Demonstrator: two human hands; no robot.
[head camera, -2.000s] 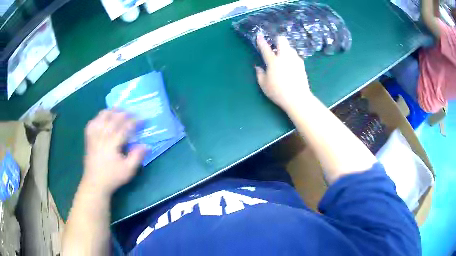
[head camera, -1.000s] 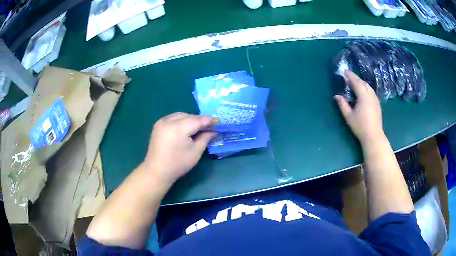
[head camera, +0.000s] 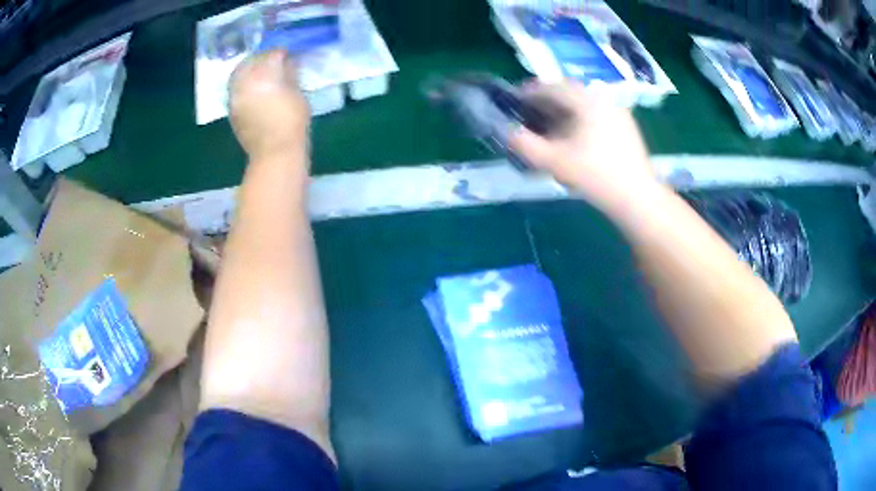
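My left hand (head camera: 270, 104) is over a white tray (head camera: 361, 59) on the belt, its curled fingers at the near left edge of a blue card (head camera: 315, 33); the fingertips are blurred. My right hand (head camera: 588, 134) holds a bagged black accessory (head camera: 488, 107), blurred by motion, above the belt between two trays. A stack of blue cards (head camera: 509, 355) lies on the green worktop. A row of bagged black accessories (head camera: 768, 240) lies at the right, partly hidden by my right forearm.
A pale rail (head camera: 413, 188) separates worktop and belt. A tray at the upper middle (head camera: 586, 53) bears a blue card and a black piece. Another tray (head camera: 72, 101) is at left, several more at right. Torn cardboard (head camera: 125, 240) with a blue card on it lies at left.
Both hands have moved forward over the belt, the left from the card stack with a blue card, the right from the accessory row with a black piece. The view has shifted and trays have moved.
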